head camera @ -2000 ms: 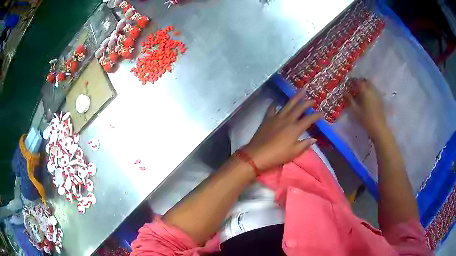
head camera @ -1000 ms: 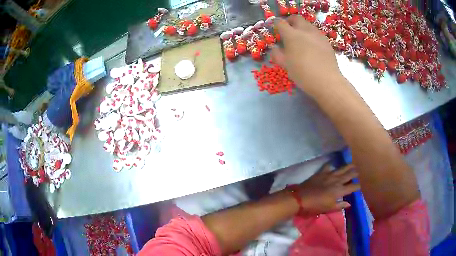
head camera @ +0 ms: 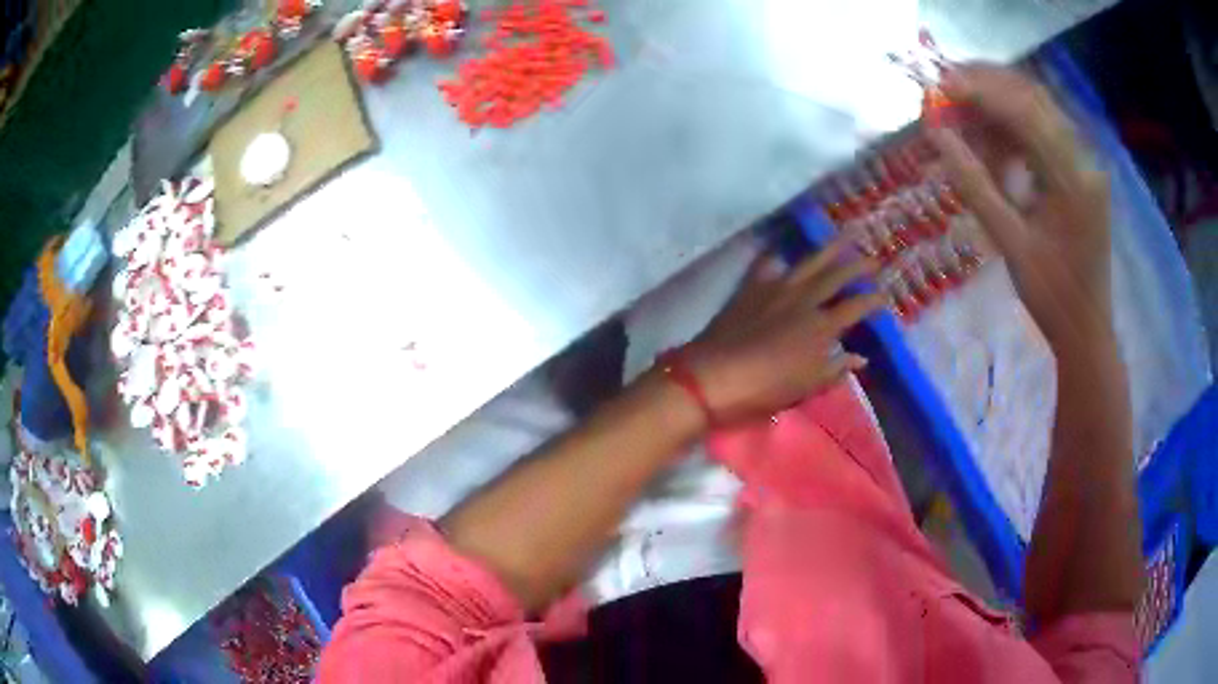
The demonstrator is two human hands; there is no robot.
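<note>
My right hand (head camera: 1029, 187) is above the right blue tray, its fingers closed on a red-and-white figure (head camera: 934, 91); the hand is somewhat blurred. Below it, rows of red-and-white pieces (head camera: 898, 201) lie on the pale liner of the blue tray (head camera: 975, 474). My left hand (head camera: 781, 334) rests palm down with fingers spread at the tray's left rim and holds nothing that I can see.
Small red parts (head camera: 528, 67) lie at the table's upper middle. A brown board (head camera: 321, 140) bears a white round dish (head camera: 265, 159). White disc parts (head camera: 180, 327) are heaped at left, near a blue cloth bundle with orange ties (head camera: 60, 321).
My right hand has moved from the figures at the table's far side to above the right tray, now with a figure in its fingers. The view has turned right; my left hand stays at the rim.
</note>
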